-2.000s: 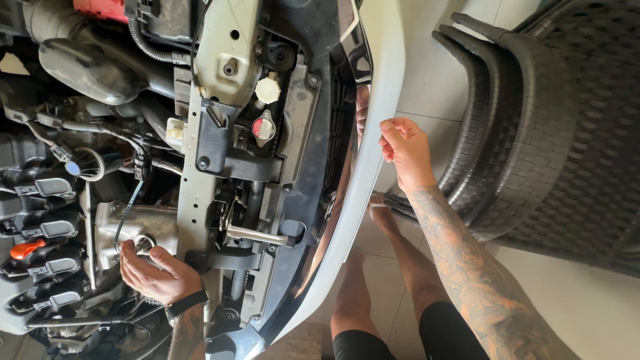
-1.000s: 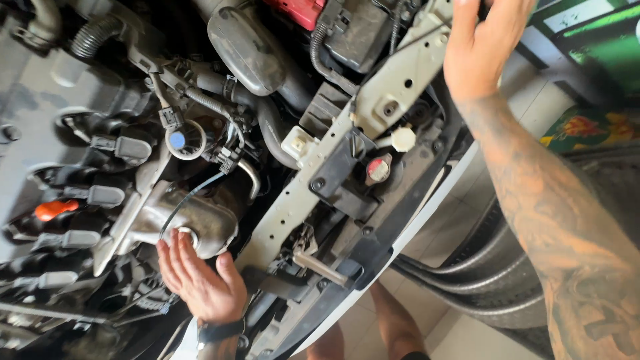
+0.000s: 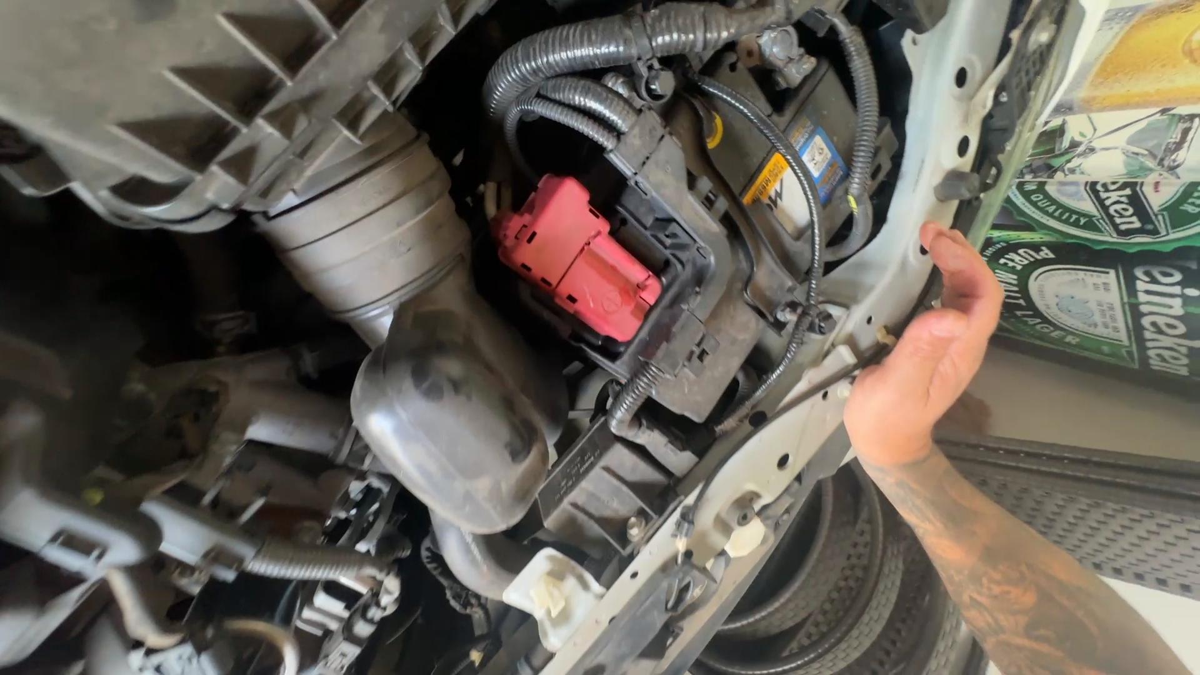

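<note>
My right hand [image 3: 923, 361], at the end of a tattooed forearm, is at the right side of the head view. It lies against the pale metal front crossmember [image 3: 867, 328] of a car's engine bay, fingers loosely bent and nothing seen in them. My left hand is out of view. Left of my right hand are a black car battery [image 3: 778, 159] with a label, a corrugated cable conduit [image 3: 811, 202] and a red plastic terminal cover [image 3: 586, 258]. A black air intake duct [image 3: 450, 403] runs down the middle.
A ribbed plastic housing [image 3: 216, 84] fills the upper left. A white plastic reservoir [image 3: 553, 595] sits near the lower crossmember. Beyond the car's front edge, several tyres [image 3: 844, 581] stand below a green Heineken poster [image 3: 1097, 281].
The view has swung to the battery side of the engine bay. My left hand, earlier over the engine near the metal cover, has left the view. My right hand is at the crossmember by the battery.
</note>
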